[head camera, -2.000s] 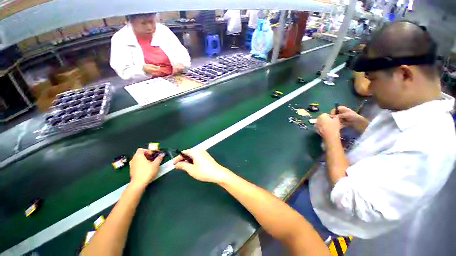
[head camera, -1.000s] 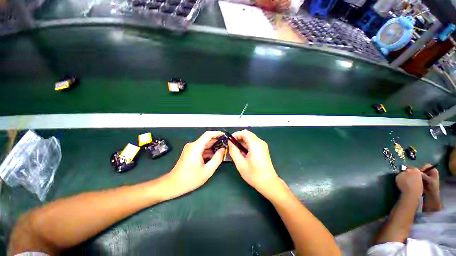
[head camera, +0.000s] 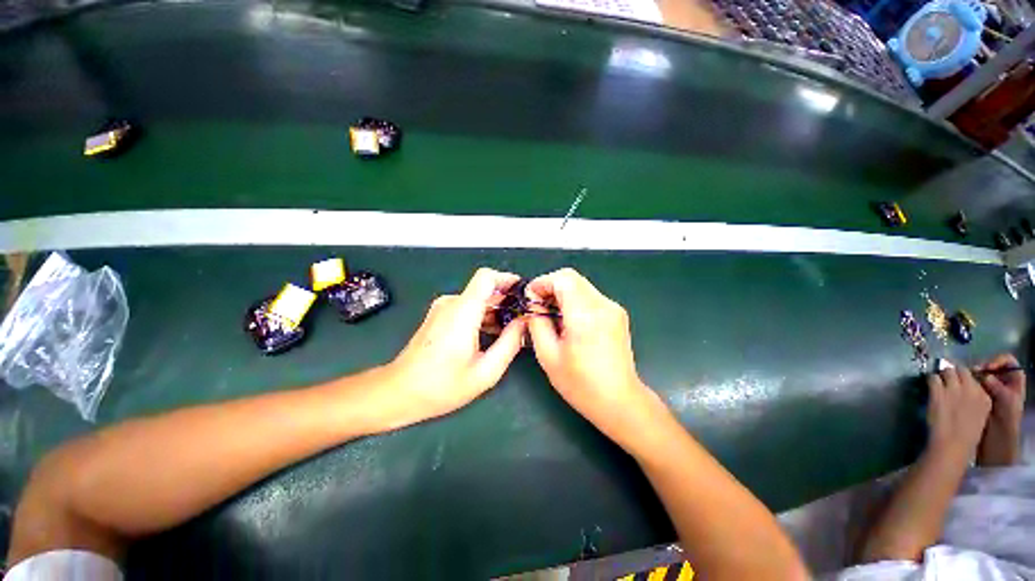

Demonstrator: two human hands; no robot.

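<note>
My left hand (head camera: 448, 346) holds a black device unit (head camera: 507, 312), mostly hidden by the fingers. My right hand (head camera: 587, 340) meets it from the right, fingertips at the unit. A slim dark tool, apparently tweezers (head camera: 546, 309), shows between the right thumb and fingers; its tip cannot be made out. Both hands are above the near green surface, just below the white strip. To their left lie two black units, one (head camera: 276, 327) with a white-and-yellow battery (head camera: 292, 305) on its upper right, the other (head camera: 359, 295) beside a second battery (head camera: 327, 272).
A crumpled clear bag (head camera: 68, 335) lies at left. The white strip (head camera: 454, 228) borders the belt, which bears several units (head camera: 372, 137). A thin pale strip (head camera: 574, 208) lies near the white strip. At right, a neighbour's hands (head camera: 965, 403) work beside small loose parts (head camera: 935, 320).
The view has turned down from the opposite worker to the near surface. My hands have left the white strip for the near surface and come together at the unit. The tool shows less than a second ago.
</note>
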